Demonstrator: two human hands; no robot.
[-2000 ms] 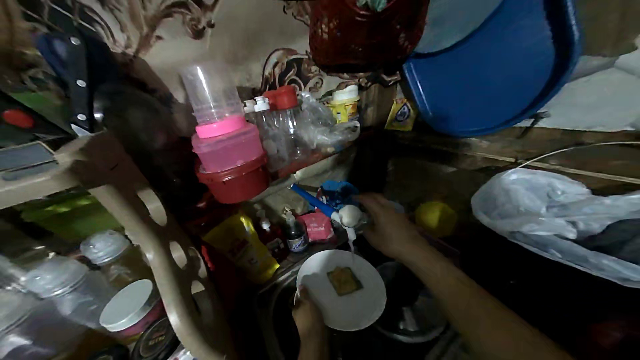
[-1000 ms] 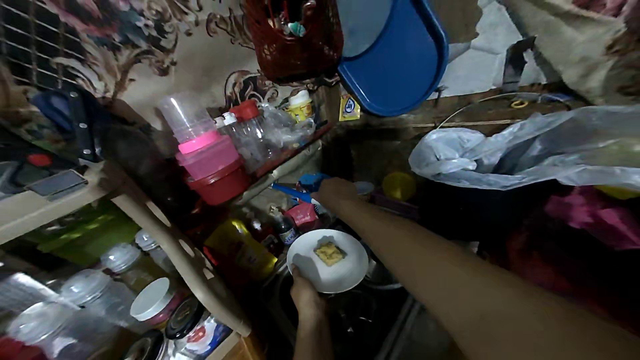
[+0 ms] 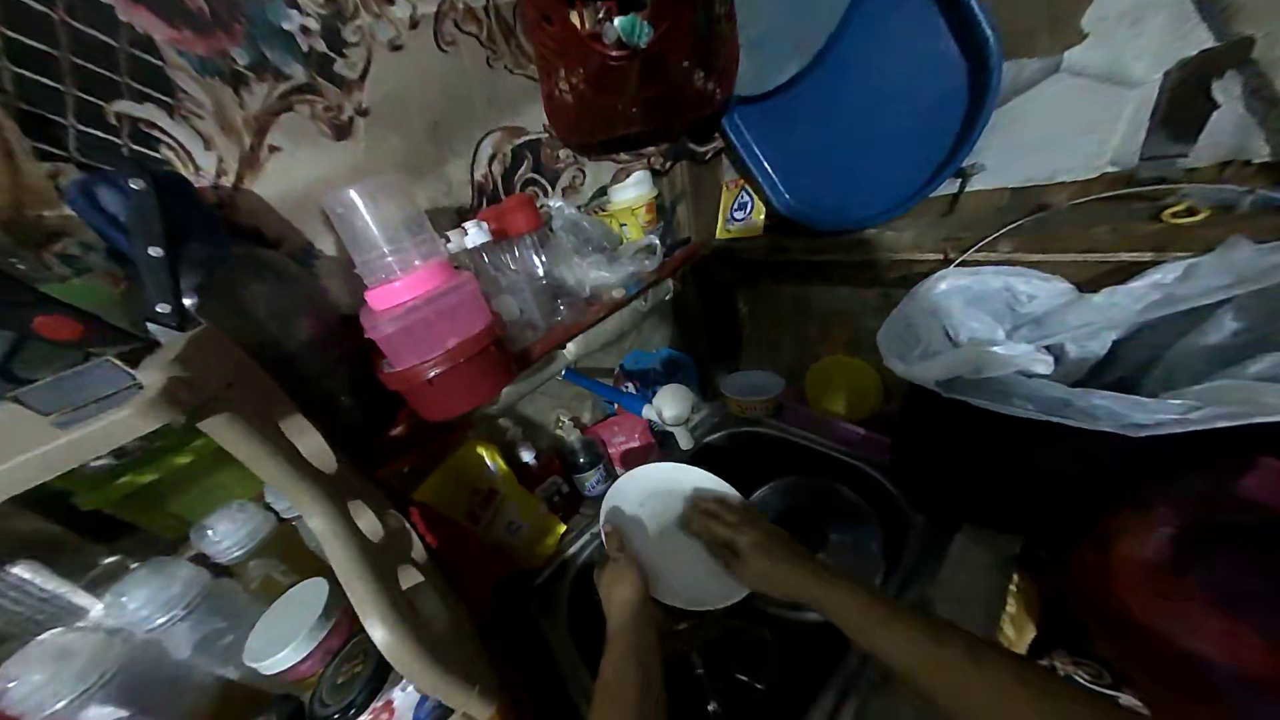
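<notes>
Over a dark sink (image 3: 890,480), my left hand (image 3: 622,580) grips the left edge of a white plate (image 3: 660,540), which is tilted. My right hand (image 3: 740,540) lies on the plate's face at its right side; whatever is under its fingers is hidden. Just behind the plate is a white faucet (image 3: 674,405) with a blue pipe or handle (image 3: 605,390). A dark round pan or bowl (image 3: 820,525) sits in the sink behind my right hand.
Bottles (image 3: 588,460) and a yellow pouch (image 3: 495,500) stand left of the sink. Stacked pink and red containers (image 3: 450,370) are on a shelf. A plastic-lined bin (image 3: 1080,340) is at the right, and a beige rack (image 3: 340,530) with jars at the left.
My right hand has come from the faucet area onto the plate. The square yellowish-brown piece seen on the plate earlier is no longer visible.
</notes>
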